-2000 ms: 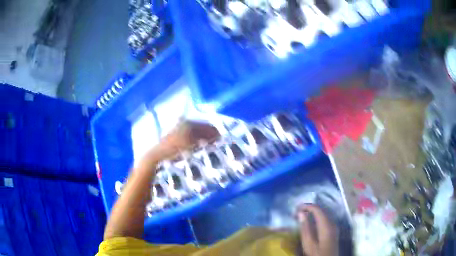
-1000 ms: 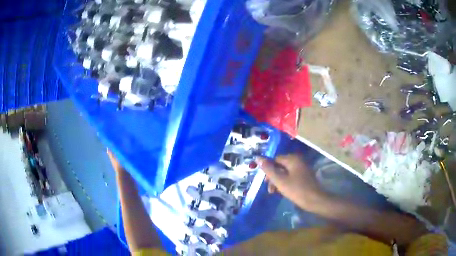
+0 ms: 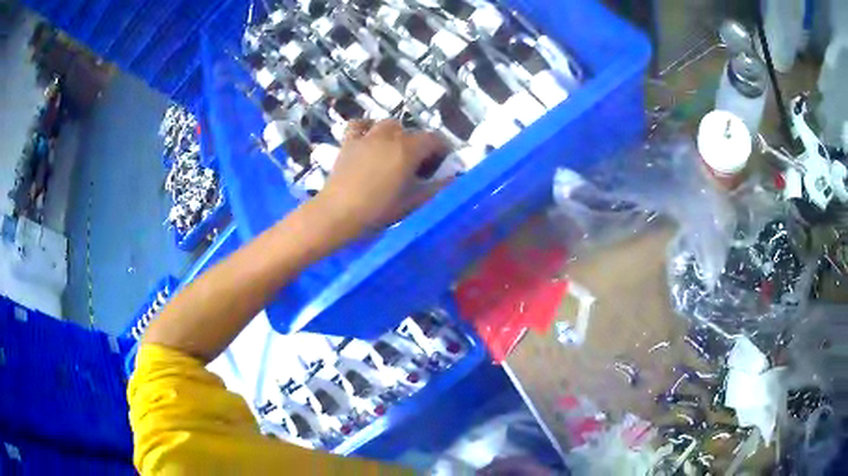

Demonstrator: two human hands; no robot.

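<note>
My left hand (image 3: pixel 381 172) reaches over the near edge of the upper blue crate (image 3: pixel 483 200) and rests among the white model motorcycles (image 3: pixel 423 90) in it. Its fingers curl down at one model; whether they grip it cannot be told. My right hand (image 3: pixel 516 468) is barely seen, dark and blurred, cut off at the bottom edge. The lower blue crate (image 3: pixel 414 409) stands below and partly under the upper one. It holds a row of white models (image 3: pixel 358 381) with dark seats, and a white liner sheet (image 3: pixel 237 369) shows at its left.
The brown bench (image 3: pixel 614 307) at right holds a red sheet (image 3: pixel 511 288), clear plastic bags (image 3: pixel 642 200), a white-lidded container (image 3: pixel 724 142), a loose white model (image 3: pixel 814 158) and small chrome parts (image 3: pixel 688 432). Stacked blue crates (image 3: pixel 51 390) stand at left. More models (image 3: pixel 191 186) lie in a crate beyond.
My left hand has moved from beside the upper crate into it, among the models. My right hand has left the lower crate's row and dropped to the bottom edge. The view has shifted.
</note>
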